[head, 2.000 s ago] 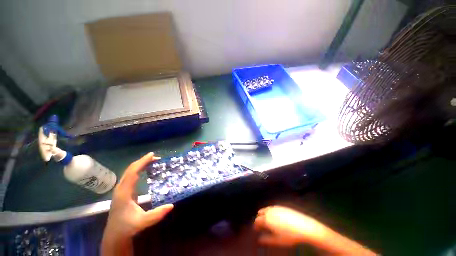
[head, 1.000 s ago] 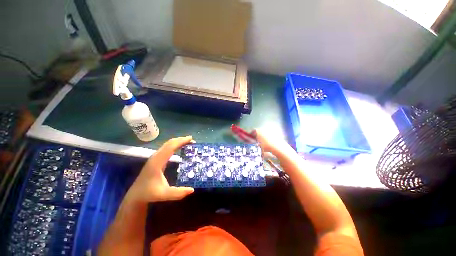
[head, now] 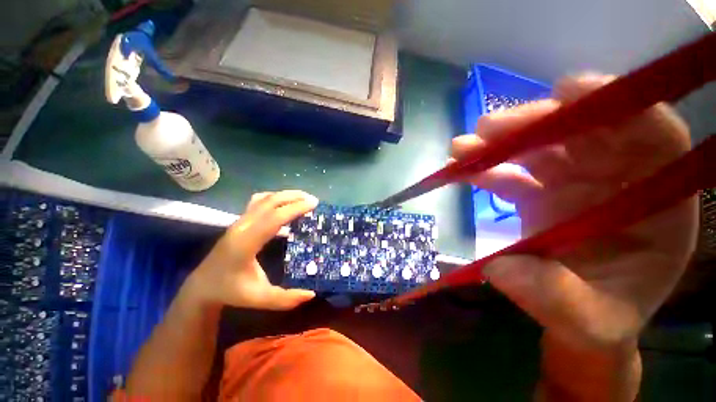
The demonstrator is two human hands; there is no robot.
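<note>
A blue circuit board panel (head: 361, 250), crowded with white, silver and black parts, is held level over the bench's front edge. My left hand (head: 255, 255) grips its left end between thumb and fingers. My right hand (head: 585, 212) holds the red-handled board tongs (head: 510, 153) close to the camera, with their two arms spread. The tips lie at the panel's far and near long edges; I cannot tell whether they touch it.
The solder pot (head: 385, 82) stands at the back centre. A white spray bottle (head: 177, 149) with a blue trigger is at left. A board-filled blue bin (head: 118, 314) is lower left. An open blue bin (head: 476, 102) is behind my right hand.
My right hand has picked up the tongs from the bench and raised them, arms spread around the panel. My left hand still holds the panel. The view has moved closer.
</note>
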